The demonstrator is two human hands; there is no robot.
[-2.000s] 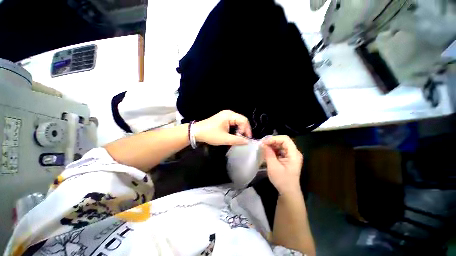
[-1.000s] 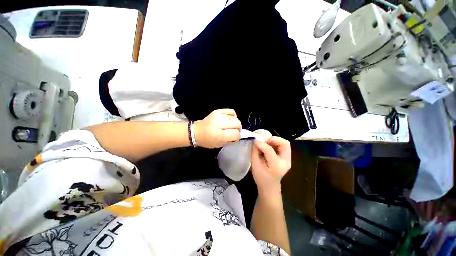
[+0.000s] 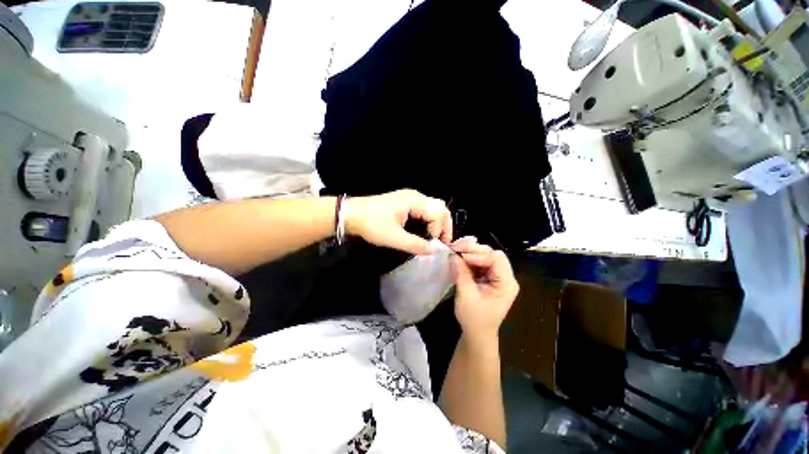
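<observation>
A small pale white fabric piece (image 3: 415,285) hangs between my hands at the near edge of the black garment (image 3: 435,115). My left hand (image 3: 399,222) pinches its top edge with thumb and forefinger; a wristband is on that wrist. My right hand (image 3: 483,282) pinches the same edge just to the right, the fingertips of both hands nearly touching. A fine dark line shows at the right fingertips; I cannot tell if it is needle or thread. A small dark thread loop (image 3: 459,217) lies on the garment beyond the fingers.
A white cloth with black edge (image 3: 253,152) lies left of the garment. A slim dark metallic tool (image 3: 553,204) lies at the garment's right edge. Sewing machines stand right (image 3: 661,80) and left (image 3: 66,177). Black scissors (image 3: 701,222) lie near the right machine. A cardboard box (image 3: 577,332) is below right.
The view has shifted since two seconds ago, bringing the right machine further into view. My left fingers have opened from a curled hold into a thumb-and-forefinger pinch. The white piece stays held.
</observation>
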